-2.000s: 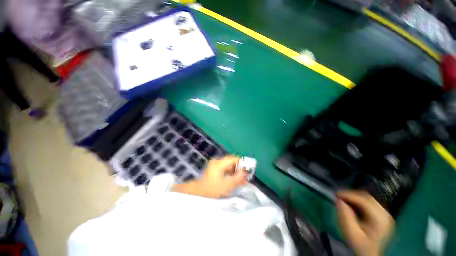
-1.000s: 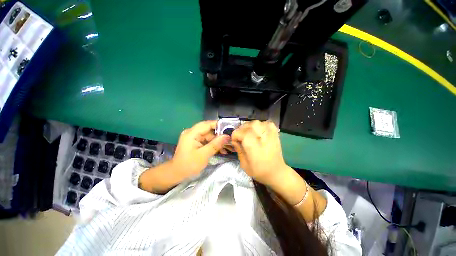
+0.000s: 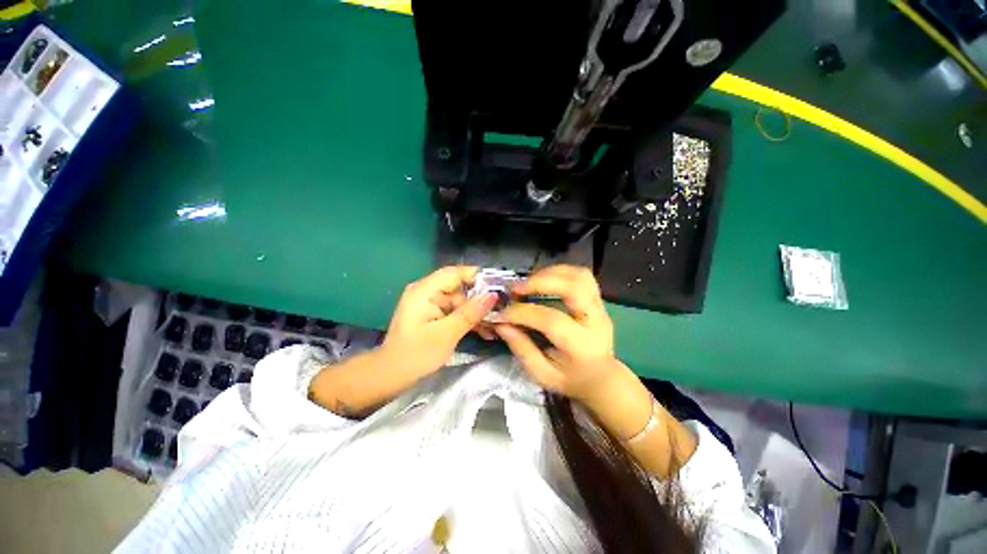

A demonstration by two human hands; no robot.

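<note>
A small workpiece [image 3: 492, 288], silver-white with a dark round centre, is held in front of the near edge of the black press [image 3: 509, 162]. My left hand [image 3: 431, 325] grips its left side between thumb and fingers. My right hand [image 3: 563, 330] has its fingertips on the workpiece's right side. The fingers cover much of the workpiece. A black parts tray [image 3: 649, 284] with tiny pale gold-silver grains [image 3: 688, 173] lies right of the press base.
A small clear packet [image 3: 814, 277] lies on the green bench at right. A grey pocketed tray [image 3: 229, 338] with dark units is below the bench edge at left. A blue-framed white sample board [image 3: 81, 108] stands at far left. Yellow tape [image 3: 801, 106] crosses the bench behind.
Since one second ago the workpiece has tilted a little, and the right fingers have spread along its right side. Two seconds ago the hands were apart, with the workpiece in the left hand.
</note>
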